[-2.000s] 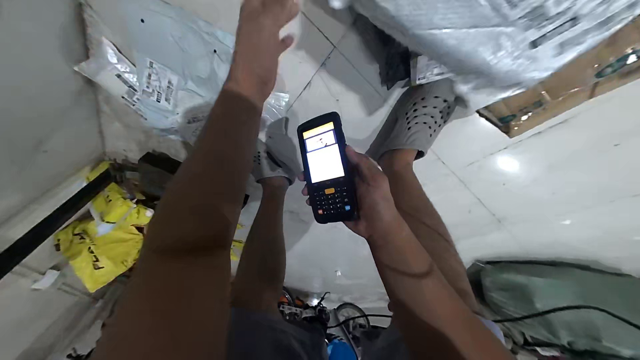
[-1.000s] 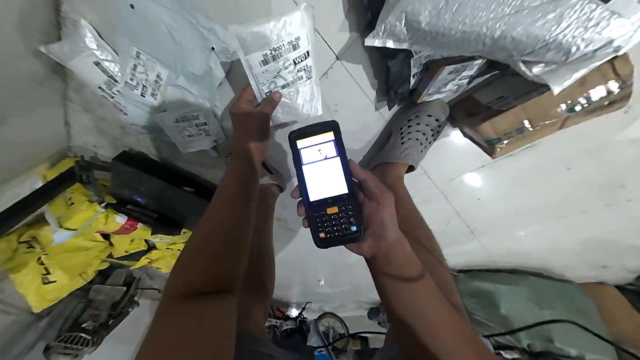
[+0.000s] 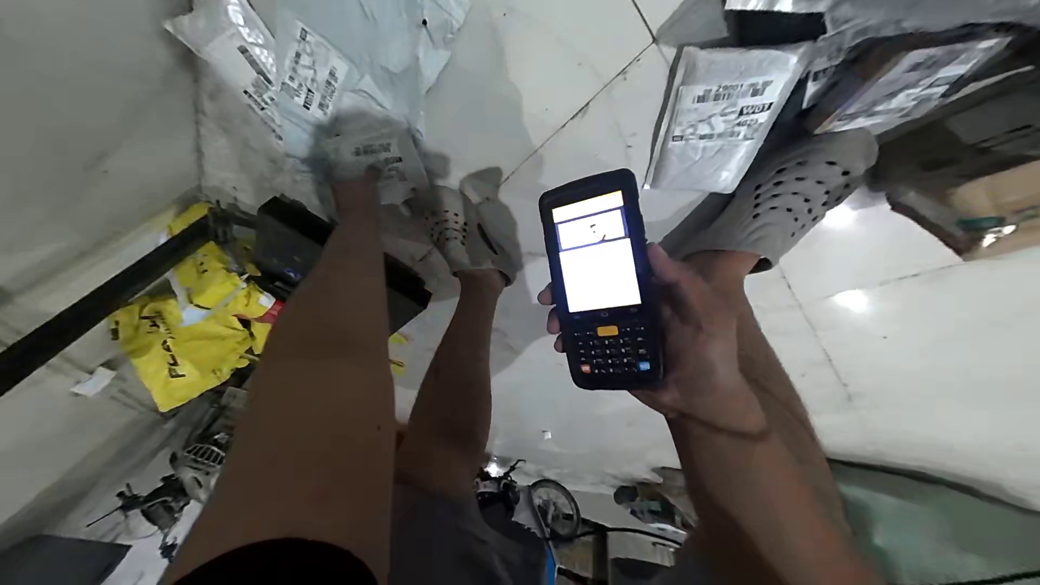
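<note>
My right hand [image 3: 691, 325] is closed around a black handheld barcode scanner [image 3: 605, 280] with a lit screen and a keypad, its face turned up. My left arm reaches to the upper left, where my left hand [image 3: 355, 185] is at a small labelled plastic parcel [image 3: 382, 154]; its fingers are too dark and blurred to tell whether they grip it. Beside that parcel are a pale blue plastic mailer [image 3: 357, 41] and a clear-wrapped labelled packet [image 3: 236, 49]. A grey-white plastic mailer [image 3: 719, 118] with a printed label lies near my shoe on the right.
Grey perforated clogs [image 3: 792, 199] are on my feet on the tiled floor. Yellow plastic bags [image 3: 183, 341], a black box [image 3: 292, 236] and a dark bar [image 3: 106, 301] lie at left. More wrapped parcels [image 3: 910, 81] and a cardboard box [image 3: 999, 195] are at right, a green covered bundle [image 3: 934, 520] lower right.
A labelled mailer that was in my left hand one second ago now lies by my right shoe. My left hand has moved to the parcels at left. The scanner stays in my right hand.
</note>
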